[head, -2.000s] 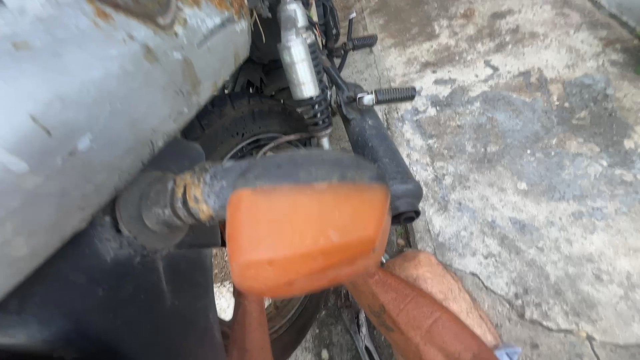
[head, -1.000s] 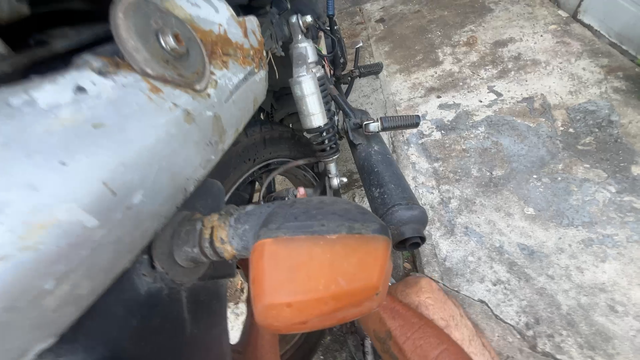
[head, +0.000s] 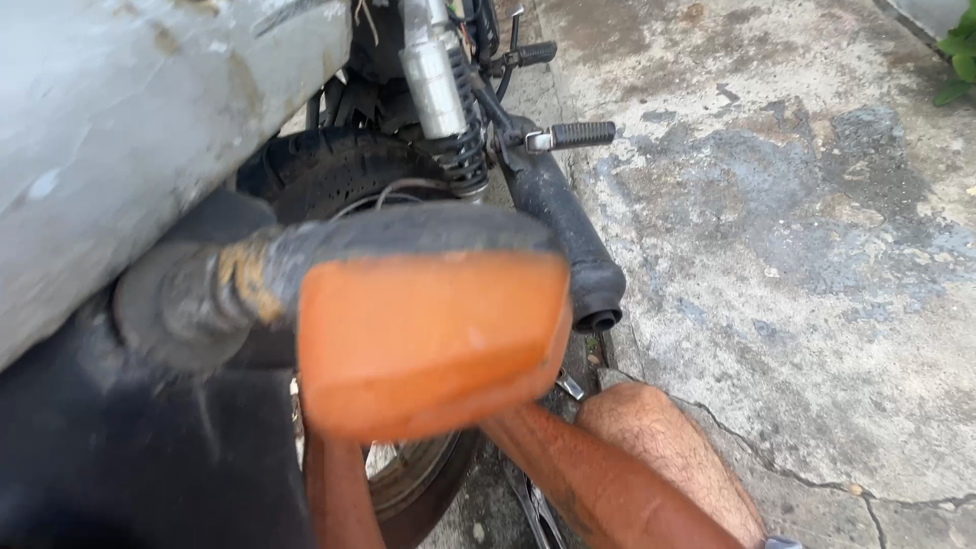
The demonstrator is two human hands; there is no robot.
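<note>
Both my forearms reach up from the bottom of the head view toward a motorcycle's rear wheel, and an orange turn signal [head: 435, 343] on a black stalk hides my two hands. What either hand holds or touches cannot be seen. Behind the signal is the rear tyre [head: 351, 171], with part of the rim [head: 415, 476] showing below it between my arms. A shock absorber [head: 435, 88] with a black coil spring stands above the wheel. The black exhaust muffler [head: 560, 221] lies to its right, below a rubber-covered footpeg [head: 583, 135].
The scuffed silver tail panel [head: 152, 107] fills the upper left, over a black rear fender [head: 152, 457]. Metal tools, seemingly wrenches [head: 540, 511], lie on the ground beside my right forearm. My bare knee [head: 640, 419] is at the right, on cracked concrete [head: 801, 320]. Green leaves [head: 962, 53] show at top right.
The view has shifted; the round metal fitting on the tail panel, seen a second ago, is out of frame. My forearms remain behind the turn signal.
</note>
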